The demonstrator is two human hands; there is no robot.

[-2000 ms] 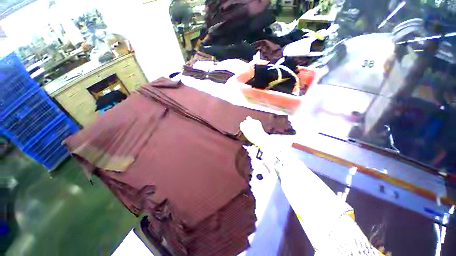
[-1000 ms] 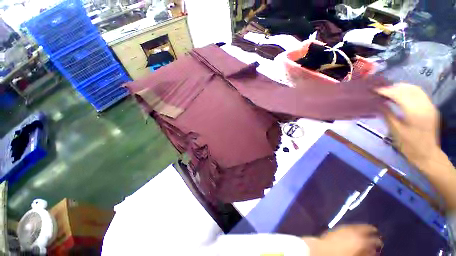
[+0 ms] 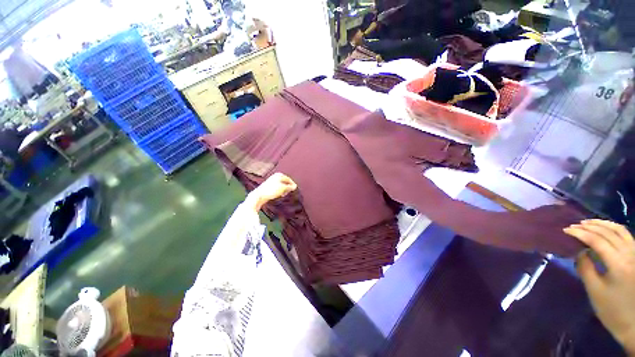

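Observation:
A stack of maroon cut pieces [image 3: 327, 188] lies on the white table, its uneven layered edges hanging at the near side. A long maroon cloth panel [image 3: 445, 199] stretches from the stack across the template base. My right hand [image 3: 602, 254] holds the panel's right end, fingers on top. My left hand [image 3: 277, 188] is at the left edge of the stack, fingers bent together; whether it pinches a cloth edge is hard to tell. The blue-bordered template base [image 3: 411, 279] has dark cloth under it. The clear template cover [image 3: 578, 118], marked 38, stands raised at the right.
An orange-pink basket [image 3: 452, 115] with black cloth stands behind the panel. Blue crates [image 3: 150, 104] stand on the green floor at the left, with a white fan [image 3: 83, 324] and a cardboard box [image 3: 139, 317] lower left.
My right hand has drawn the panel's end rightward and nearer, over the template base. My left hand has moved from the template base to the stack's left edge.

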